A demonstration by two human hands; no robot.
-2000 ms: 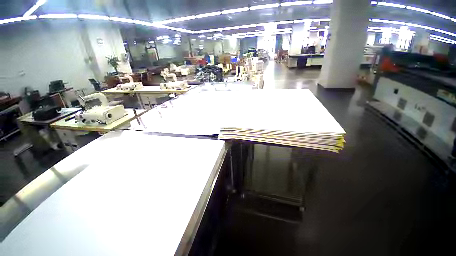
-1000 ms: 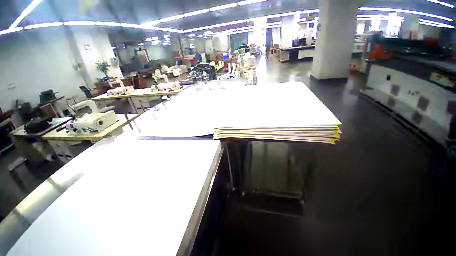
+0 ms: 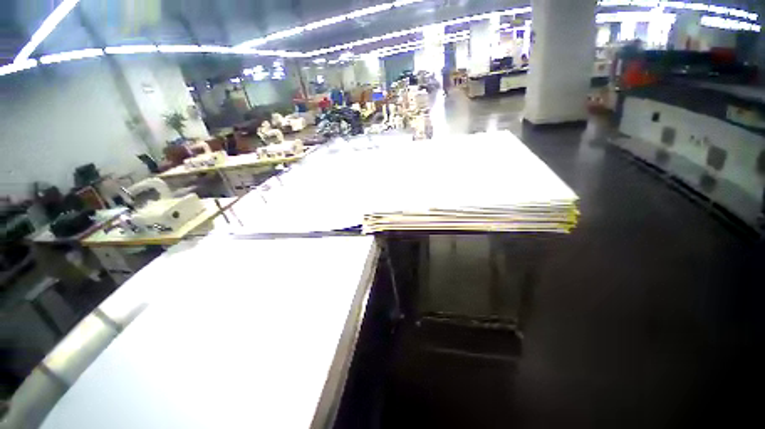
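Neither my left hand nor my right hand is in the picture. The working pile of white sheets [image 3: 226, 335] lies nearest me, its right edge running away from me along the table side. Beyond it, the stack of taped sheets [image 3: 436, 180] lies on a neighbouring metal-framed table and juts out to the right. Its front edge shows several pale and brownish layers. Yellow tape tabs [image 3: 572, 219] show at its right front corner. The white surfaces are overexposed, so single sheets cannot be told apart.
A shiny metal table edge [image 3: 71, 356] runs along the left. White sewing machines [image 3: 163, 212] stand on tables further left. A dark gap and floor [image 3: 604, 335] lie right of the pile. A pillar [image 3: 558, 63] and a long white machine [image 3: 692, 142] stand at the back right.
The camera view has shifted and tilted slightly. A blurred yellowish patch at the top left has grown larger. The pile and the stack look unchanged.
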